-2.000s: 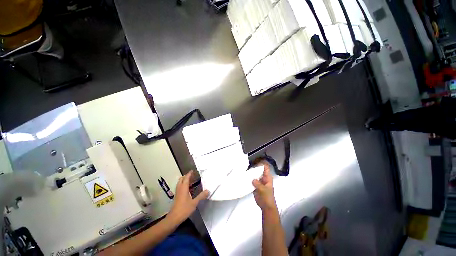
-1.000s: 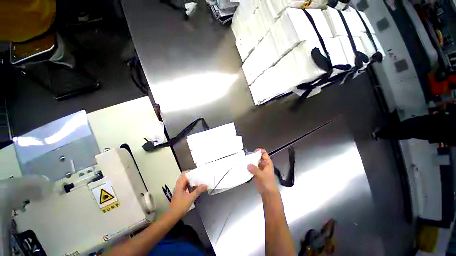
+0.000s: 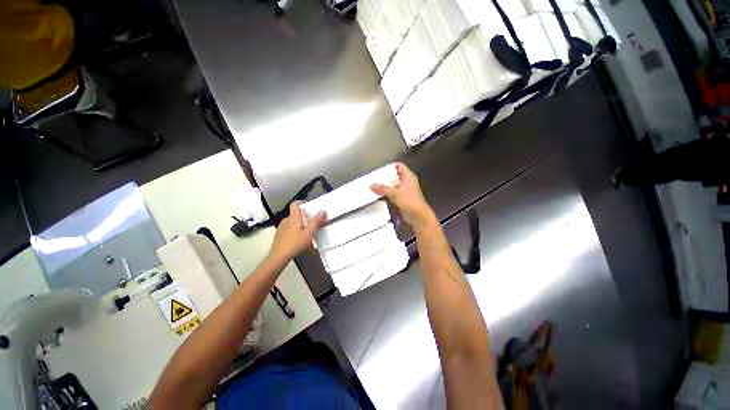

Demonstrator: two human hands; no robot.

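Observation:
White stacked pieces (image 3: 364, 260) lie in several layered blocks on the metal table near its edge with the machine table. My left hand (image 3: 300, 230) and my right hand (image 3: 400, 192) hold a white stack (image 3: 350, 193) by its two ends, at the far end of the row. I cannot tell whether it touches the blocks under it. A black strip (image 3: 302, 195) sticks out on the left of the blocks, and its other end (image 3: 474, 244) curls on the right. The middle of the strip is hidden.
The sewing machine (image 3: 200, 276) stands on the cream table (image 3: 204, 180) at left, with snips (image 3: 282, 301) at its edge. Large tied white bundles (image 3: 448, 64) stand at the back of the metal table (image 3: 280, 80). A dark and yellow tool (image 3: 532, 364) lies front right. A person in yellow (image 3: 36, 48) sits far left.
Both hands have moved away from me with the held white stack, from the near end of the row to the far end. The near blocks are now uncovered.

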